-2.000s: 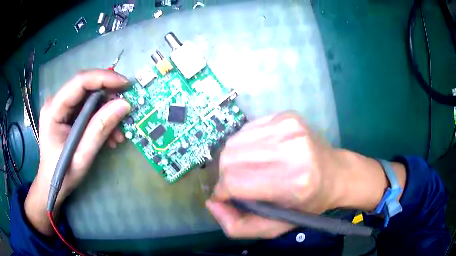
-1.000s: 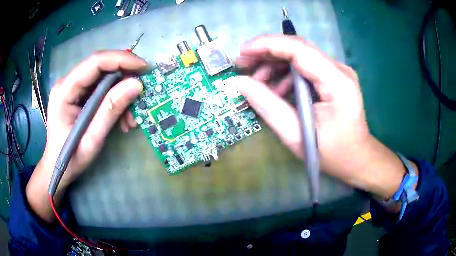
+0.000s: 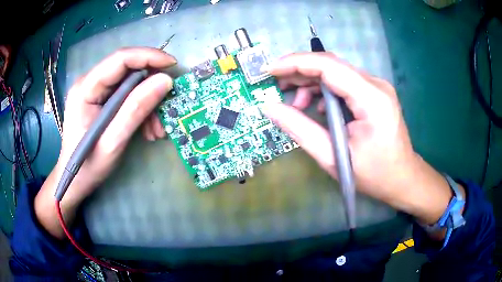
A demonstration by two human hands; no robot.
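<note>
The green circuit board is tilted in the middle, component side up, with a silver can, a threaded barrel and a yellow jack at its upper edge. My left hand grips the board's left corner and also holds the grey red-lead probe, its thin tip beyond my fingers. My right hand has thumb and fingers at the board's right side by the can. It also holds the black-collared probe, tip pointing up and away from the board.
A pale ribbed pad lies under the board on a green mat. Small loose components lie at the far edge. Tweezers and cables are at the left, and a black cable is at the right.
My right hand has come from below the board to its right side, its probe now pointing up. The board and my left hand have shifted slightly right in the picture.
</note>
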